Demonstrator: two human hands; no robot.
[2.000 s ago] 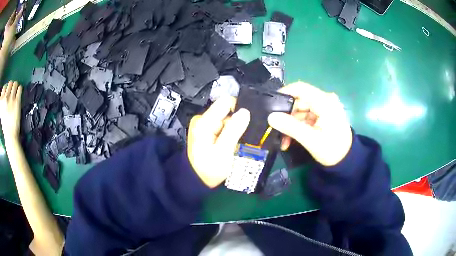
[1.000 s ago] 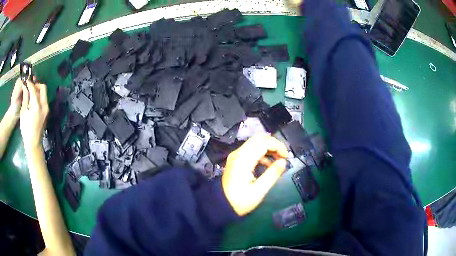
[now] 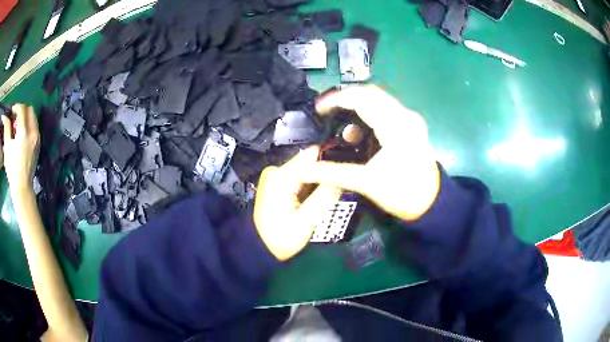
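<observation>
An open phone housing [image 3: 348,152] is held between both hands, in front of me, with a round silver disc [image 3: 352,133] near its top. Its lower half shows the white keypad board [image 3: 334,222] with rows of dots. My left hand [image 3: 287,207] grips the housing from its left side. My right hand [image 3: 394,157] curves over the top and right side, its thumb across the middle. The fingers hide much of the housing. A large heap of dark inner plates [image 3: 177,90] lies to the left.
Silver-faced plates [image 3: 354,60] lie beyond the hands, and one dark plate [image 3: 365,249] lies just below them. A slim white tool [image 3: 493,51] and a black slab [image 3: 493,7] are at upper right. Another person's hand [image 3: 22,147] is at far left. A pale strip [image 3: 73,33] borders the table.
My right arm has come back from far forward. Both hands now hold a phone housing with the disc showing; two seconds ago a dark plate and yellow strip showed in the held phone.
</observation>
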